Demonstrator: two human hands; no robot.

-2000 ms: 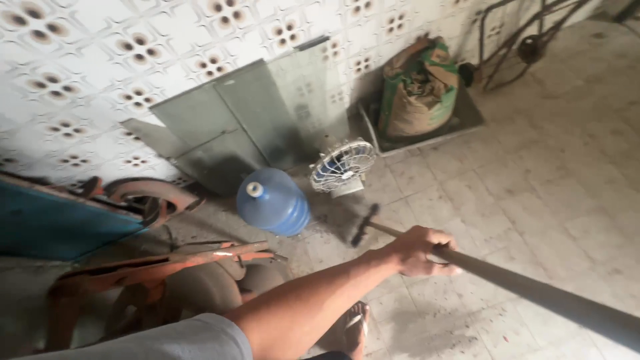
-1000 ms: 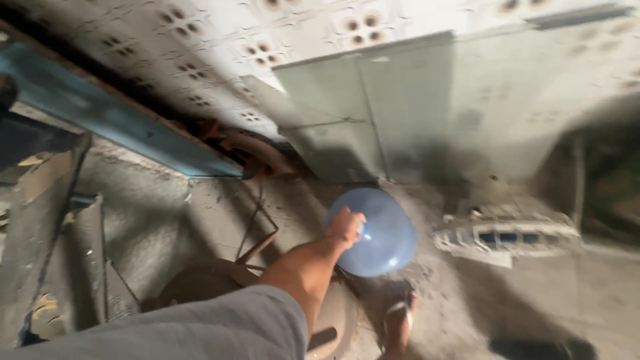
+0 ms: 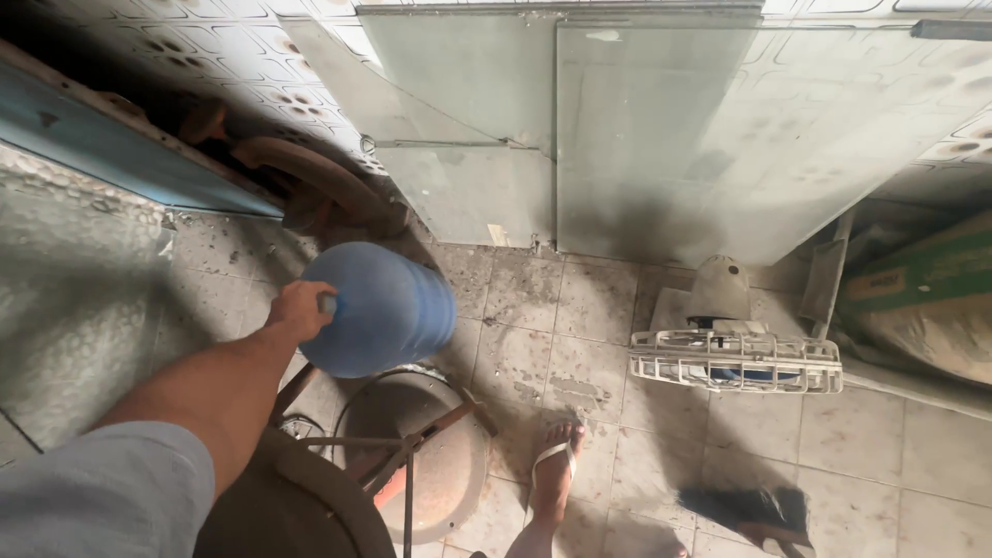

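Note:
A translucent blue water jug (image 3: 372,310) lies tilted at centre left, its neck toward the left and its ribbed base toward the right. My left hand (image 3: 304,310) grips it by the neck; whether the base touches the floor cannot be told. Just below the jug is a round rusty metal drum or dish (image 3: 442,473) with thin metal bars across it. My right hand is out of view. At the lower right, a dark, blurred broom head (image 3: 748,508) is near the floor.
Glass sheets (image 3: 651,139) lean against the tiled wall. A caged fan (image 3: 736,360) stands to the right, beside a green and brown sack (image 3: 922,294). Rusty curved metal parts (image 3: 318,178) and a blue panel (image 3: 116,147) are at upper left. My sandalled foot (image 3: 554,473) is on the tiled floor.
My left hand held a long handle two seconds ago, then reached the jug's top. The jug, upright beside the fan earlier, has moved left and tipped. The view has swung closer.

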